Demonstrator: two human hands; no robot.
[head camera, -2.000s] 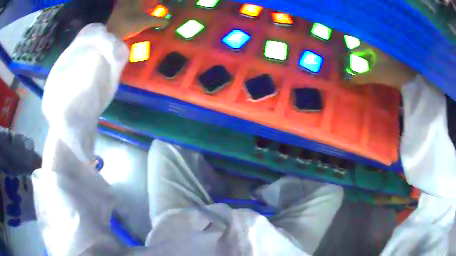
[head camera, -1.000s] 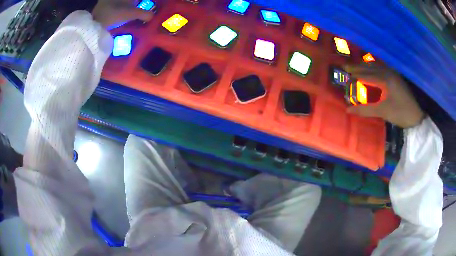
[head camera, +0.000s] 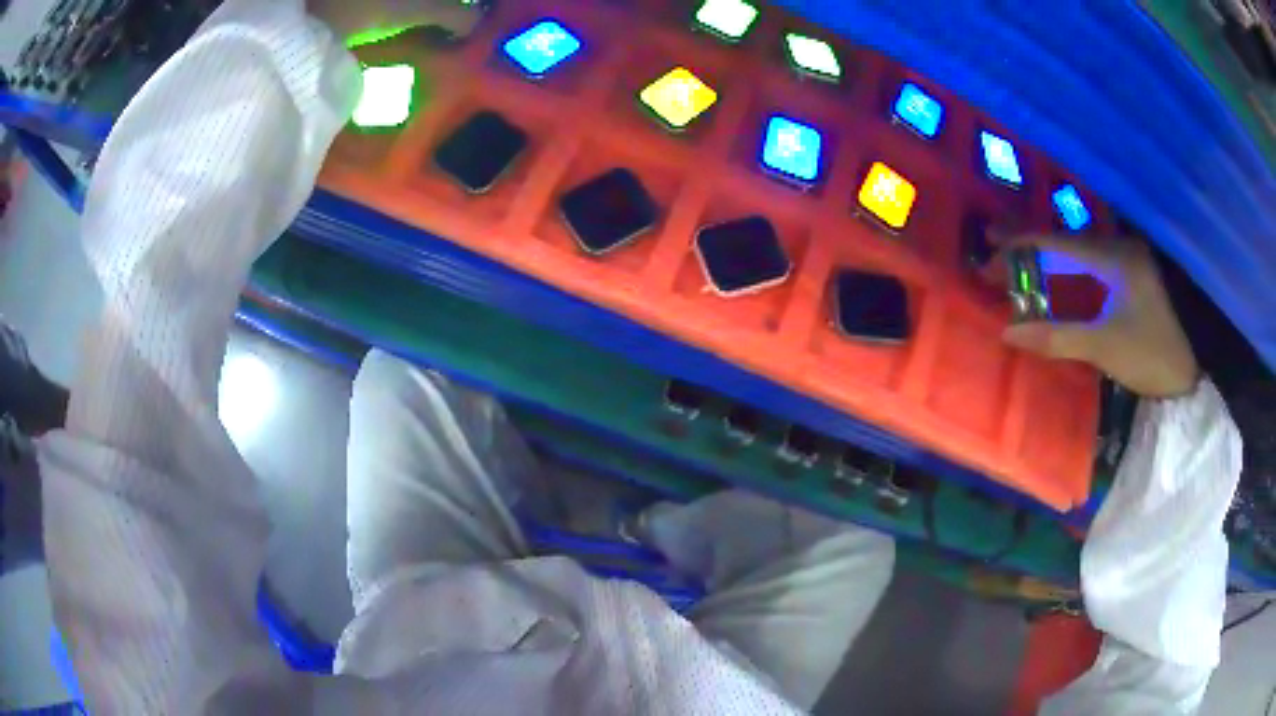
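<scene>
A red-orange tray (head camera: 966, 361) holds rows of strapless smartwatches in square pockets. The front row has dark watches, one of them a dark watch (head camera: 743, 255) near the middle. Behind them several watches glow blue, white or yellow, such as a yellow-lit watch (head camera: 677, 97). My right hand (head camera: 1126, 319) holds a smartwatch (head camera: 1029, 284) on edge between thumb and fingers over the tray's right part. My left hand (head camera: 399, 17) is at the top left over the tray, cut off by the frame edge; whether it holds anything cannot be told.
A lower green shelf (head camera: 588, 378) holds several small watches. A blue shelf edge (head camera: 980, 56) overhangs the back of the tray. Many small parts (head camera: 84, 49) lie at the far left. My knees are below the rack, and a red object (head camera: 1057, 657) is at lower right.
The lit screens have changed colours. My right hand still holds the watch, now turned edge-on and slightly lower in view. The tray appears a little shifted to the right from one second ago.
</scene>
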